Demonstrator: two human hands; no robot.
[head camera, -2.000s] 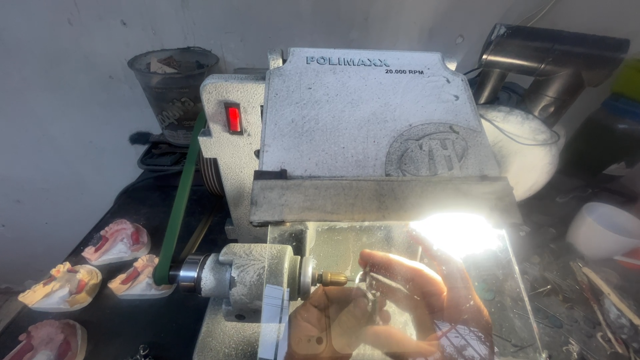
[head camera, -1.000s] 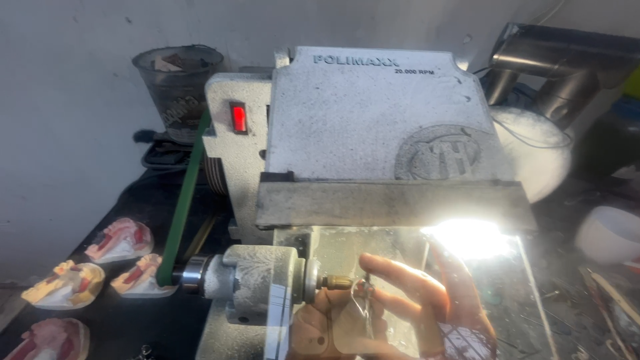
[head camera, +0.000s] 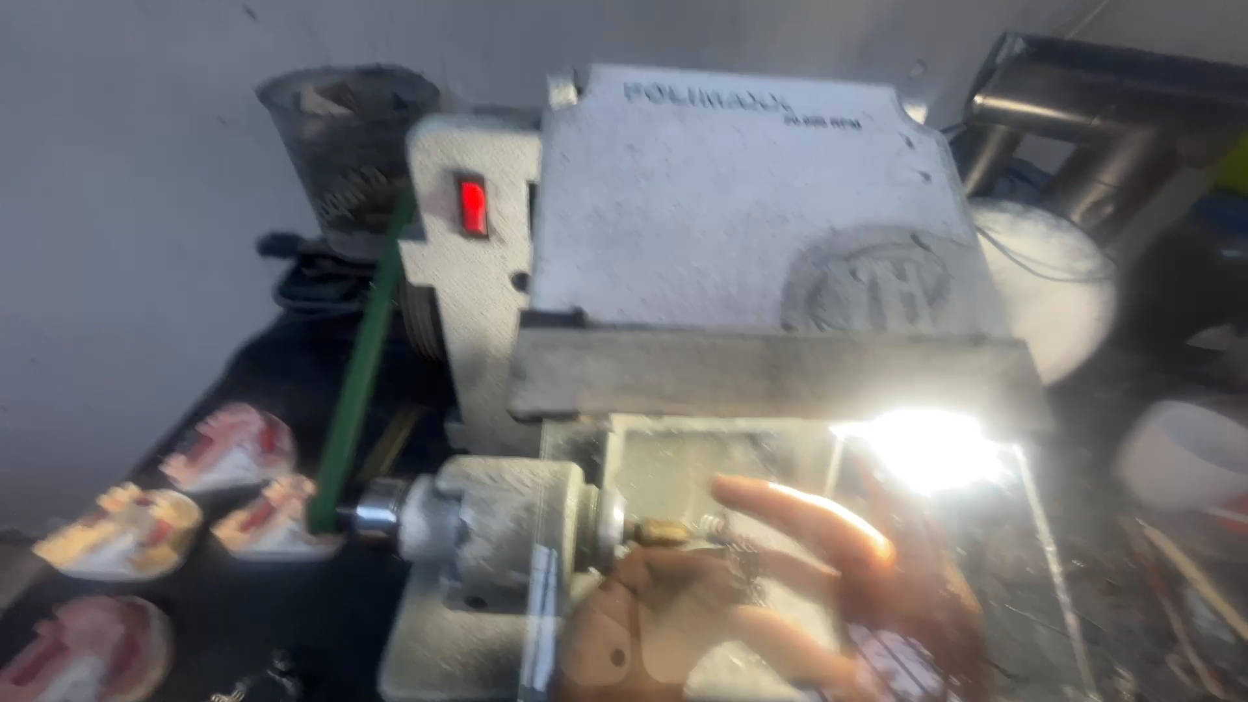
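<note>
Behind the clear shield (head camera: 1053, 575) of a Polimaxx polishing machine (head camera: 751, 205), both my hands are close together at the spindle. My left hand (head camera: 643, 604) is low, its fingers just under the brass-coloured spindle tip (head camera: 663, 531). From the right reaches my right hand (head camera: 858, 556), its index finger stretched out above the tip. Between the fingers is a small metal dental framework (head camera: 746, 565), blurred, with wire-like parts; both hands seem to touch it. Glare and reflections on the shield hide part of the grip.
Several dental casts with pink and red wax (head camera: 234, 448) lie on the dark surface at left. A green drive belt (head camera: 361, 380) runs beside the machine, whose switch (head camera: 472, 206) glows red. A bin (head camera: 341, 146) stands behind; a white bowl (head camera: 1185, 453) and thin sticks (head camera: 1189, 585) are at right.
My right index finger has lifted away from the small metal piece and straightened. The view has shifted slightly and is blurrier.
</note>
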